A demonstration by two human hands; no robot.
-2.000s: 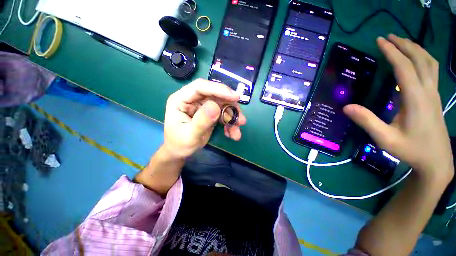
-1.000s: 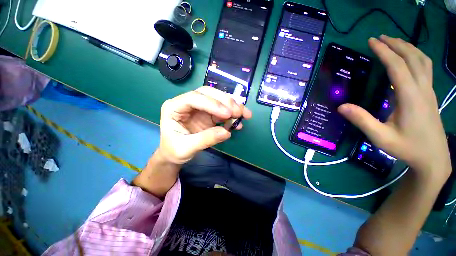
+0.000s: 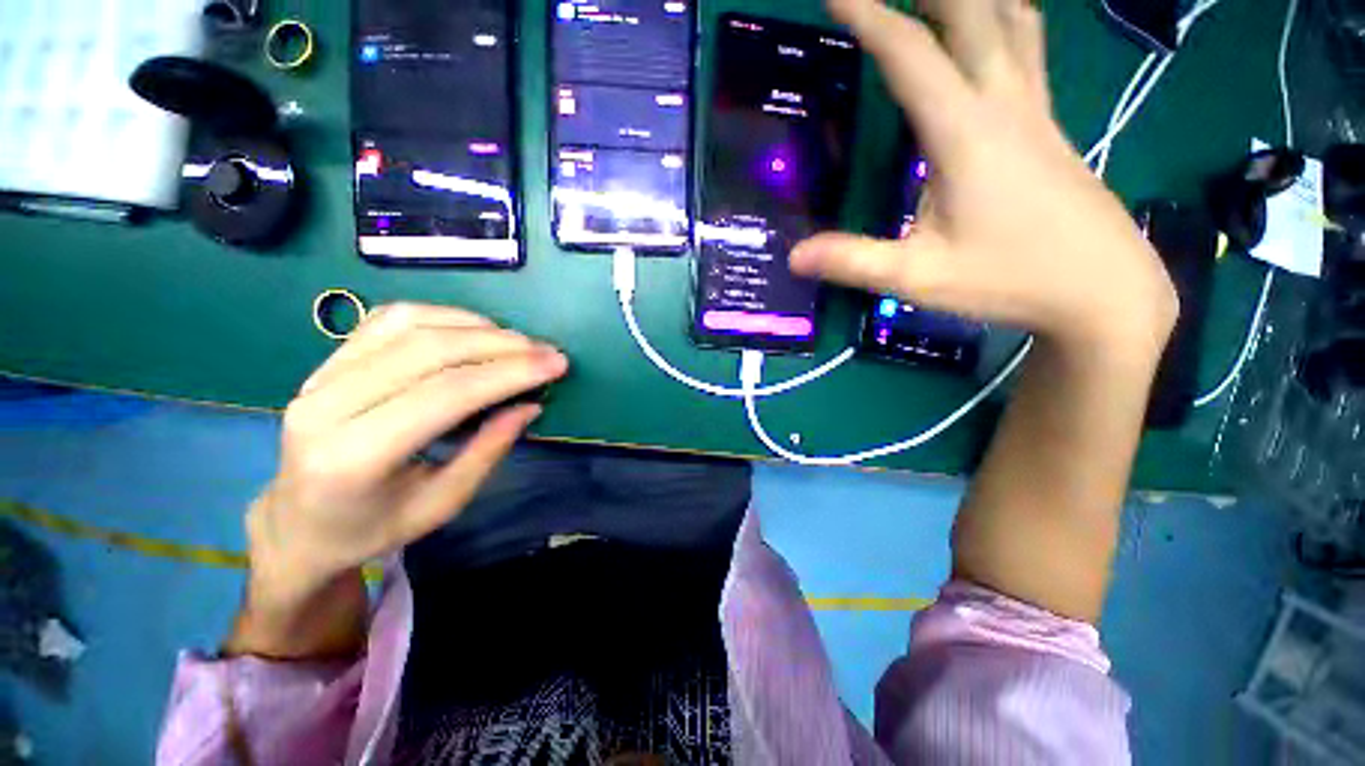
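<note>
My left hand [image 3: 382, 427] is low over the bench's front edge, its fingers bent and close together. A small dark patch shows by its fingertips; I cannot tell if it is a held ring. A gold-edged ring [image 3: 340, 313] lies on the green mat just above the hand. My right hand [image 3: 996, 210] is spread and empty above the phones, its thumb tip over the right edge of the test phone [image 3: 776, 195] with the purple circle and pink button. This phone and the middle phone [image 3: 623, 127] have white cables. Another test phone [image 3: 437, 135] is at left.
A round black case [image 3: 240, 187] stands open at left beside another gold ring [image 3: 289, 45] and a white board [image 3: 83, 120]. A phone [image 3: 921, 329] lies partly under my right hand. A dark phone [image 3: 1183, 299], white label [image 3: 1290, 217] and clear packaging are at right.
The view has turned and shifted right, so the phones appear further left. The ring pinched in my left hand earlier no longer shows clearly; a ring now shows on the mat above that hand.
</note>
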